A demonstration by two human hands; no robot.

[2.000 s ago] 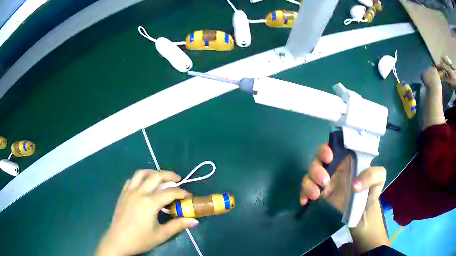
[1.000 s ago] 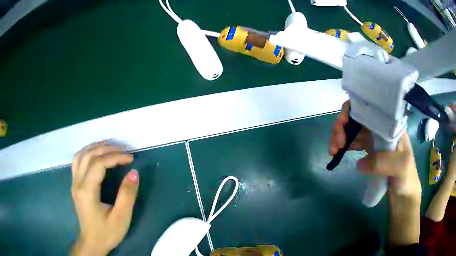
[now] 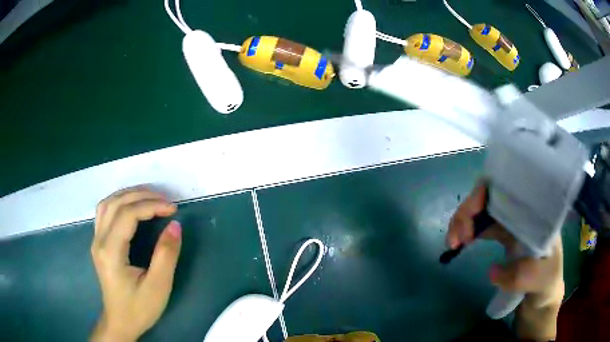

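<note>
My left hand (image 3: 137, 260) rests on the bench with its fingers curled apart and holds nothing. My right hand (image 3: 515, 250) grips the white and grey dispensing gun (image 3: 535, 177) by its handle, fingers at the black trigger lever. The gun is blurred. Its nose points left over the belt, with its tip near a white pod (image 3: 359, 47) and a yellow capsule (image 3: 287, 61). A white pod (image 3: 246, 320) with a cord loop (image 3: 304, 267) lies on the bench at the bottom edge, beside a yellow capsule (image 3: 334, 338) that is mostly cut off.
Pods and capsules, including a pod (image 3: 213, 72) and a capsule (image 3: 439, 53), lie on the green belt (image 3: 100, 87). A pale guide rail (image 3: 267, 157) separates belt and bench (image 3: 374, 227). A grey post (image 3: 578, 87) stands behind the gun. Dark red clothing (image 3: 587, 300) shows at the lower right.
My left hand has let go of the capsule on the bench and moved left. My right hand has brought the gun lower and right. Belt products have shifted left since one second ago.
</note>
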